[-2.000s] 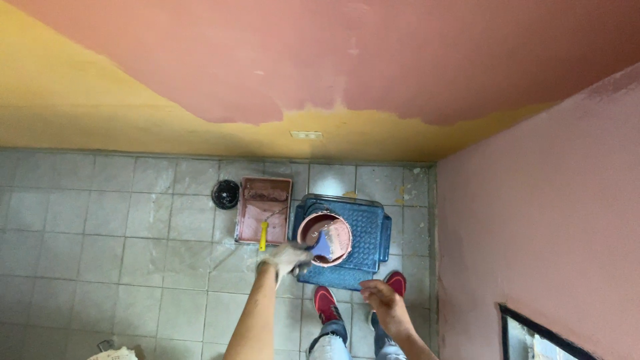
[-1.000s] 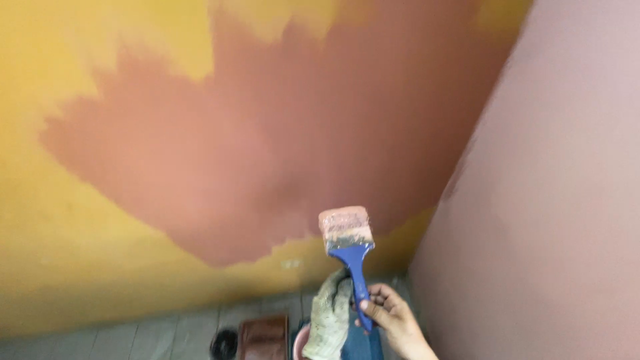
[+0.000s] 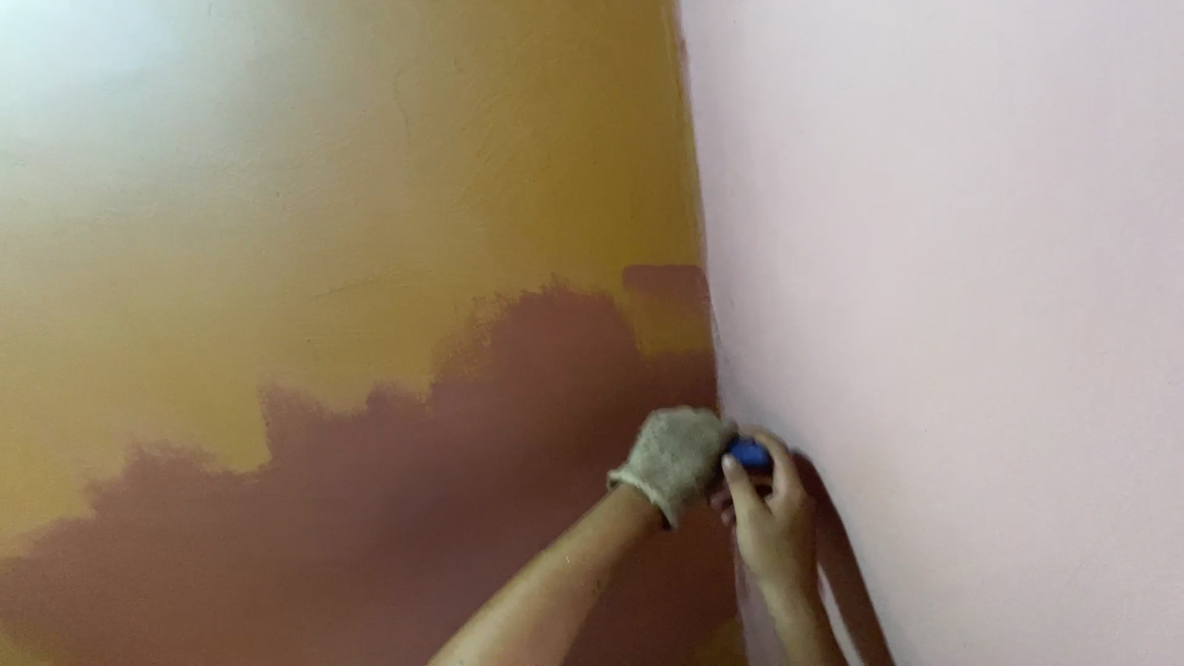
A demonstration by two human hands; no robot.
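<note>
My right hand [image 3: 772, 504], bare, grips the blue handle of a paintbrush [image 3: 749, 453] at the corner where two walls meet. The bristles are hidden behind my hands. My left hand [image 3: 675, 453], in a pale knit glove, is closed right beside the brush, against its left side; its fingertips are out of sight, so its hold cannot be seen fully. Both hands are in front of the dull pink paint [image 3: 444, 518] that covers the lower part of the yellow wall [image 3: 370, 185], with an uneven upper edge.
The pale pink side wall [image 3: 943, 277] fills the right of the view. A separate short pink stroke [image 3: 666, 280] lies on the yellow wall by the corner. My right arm casts a shadow [image 3: 837, 546] on the side wall.
The view has tilted up from floor to wall. The brush was over the paint bucket, then upright with pink paint on its bristles between both hands; now the hands are at the wall corner.
</note>
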